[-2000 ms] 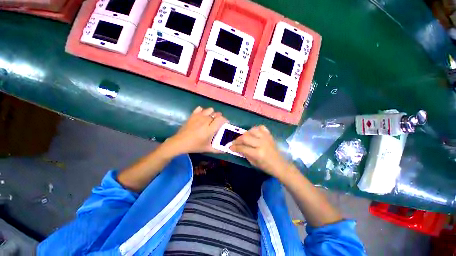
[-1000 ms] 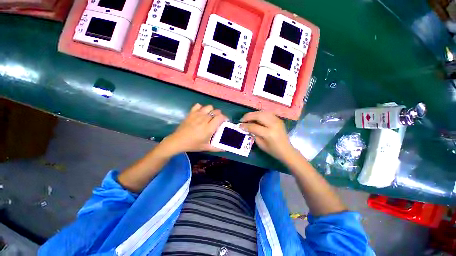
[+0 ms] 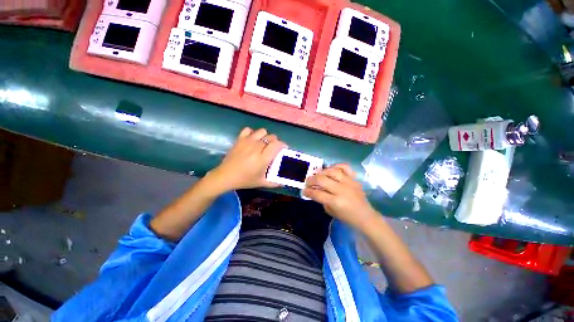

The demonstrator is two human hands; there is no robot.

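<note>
A white compact digital camera (image 3: 293, 168) with a black screen facing up is held over the bench edge. My left hand (image 3: 252, 158) grips its left side, with a ring on one finger. My right hand (image 3: 335, 187) is at its lower right corner, fingertips bent together; a small white bit shows by the fingers, perhaps a wipe. Whether that hand grips the camera too is hard to tell. Behind them, a pink-red foam tray (image 3: 208, 90) holds rows of similar white cameras, screens up, with an empty stretch of recess at the back.
Right of the tray are a clear plastic film (image 3: 403, 153), a crumpled clear heap (image 3: 442, 177), and a white bottle with red marks (image 3: 479, 136) on a long white pack (image 3: 484, 188). More foam trays (image 3: 43, 14) stand at the far left. A red crate (image 3: 520, 253) is below the bench, right.
My right hand has moved from the camera's screen to its upper right corner, then down to its lower right. The camera is still in my left hand. The view has shifted slightly.
</note>
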